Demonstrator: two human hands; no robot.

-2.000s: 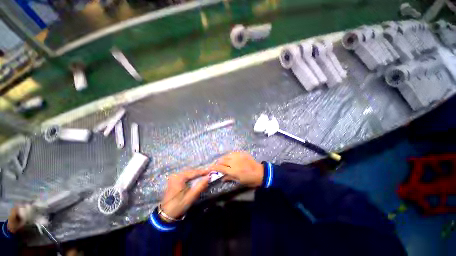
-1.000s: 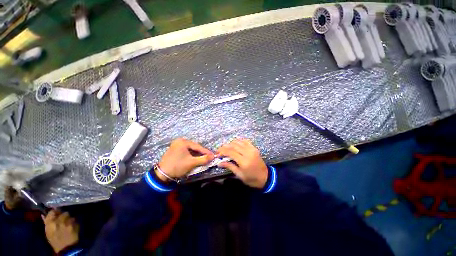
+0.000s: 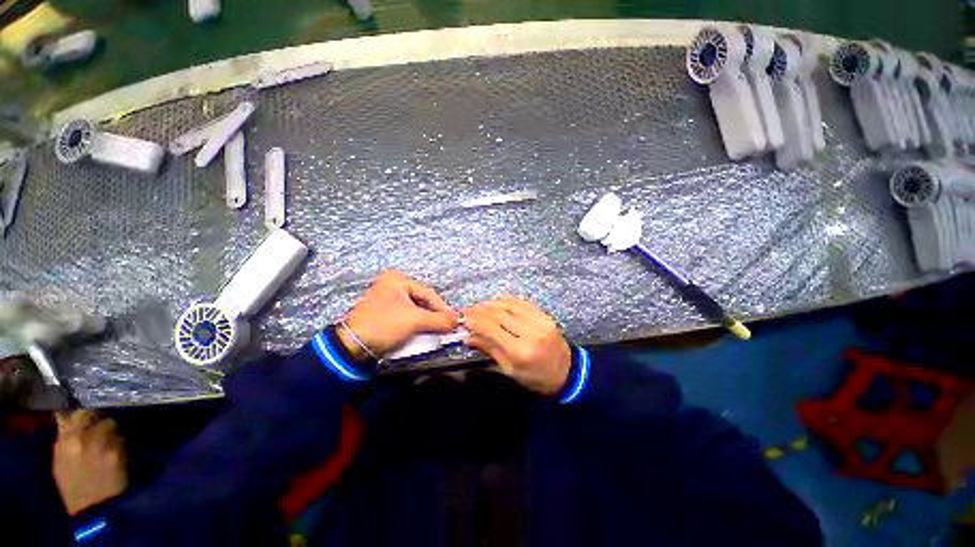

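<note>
My left hand [image 3: 393, 316] and my right hand [image 3: 521, 342] meet at the bench's near edge. Between them they hold a slim white handle cover [image 3: 426, 344], mostly hidden by my fingers. A white handheld fan [image 3: 205, 332] lies to the left of my hands, its handle pointing up and right. A single thin strip [image 3: 499, 199] lies mid-bench beyond my hands. A white-headed mallet [image 3: 612, 222] lies to the right, its dark grip pointing down and right.
Loose handle covers [image 3: 276, 188] and another fan [image 3: 126, 151] lie at the left. Rows of fans [image 3: 741, 107] lean together at the far right. A neighbour's hand [image 3: 89, 459] is at the lower left. A red stool [image 3: 887, 422] stands on the floor at right.
The view has shifted, so the green conveyor shows less. My hands stay together on the white piece, which has turned a little between my fingers. The neighbour's hand and mallet have moved.
</note>
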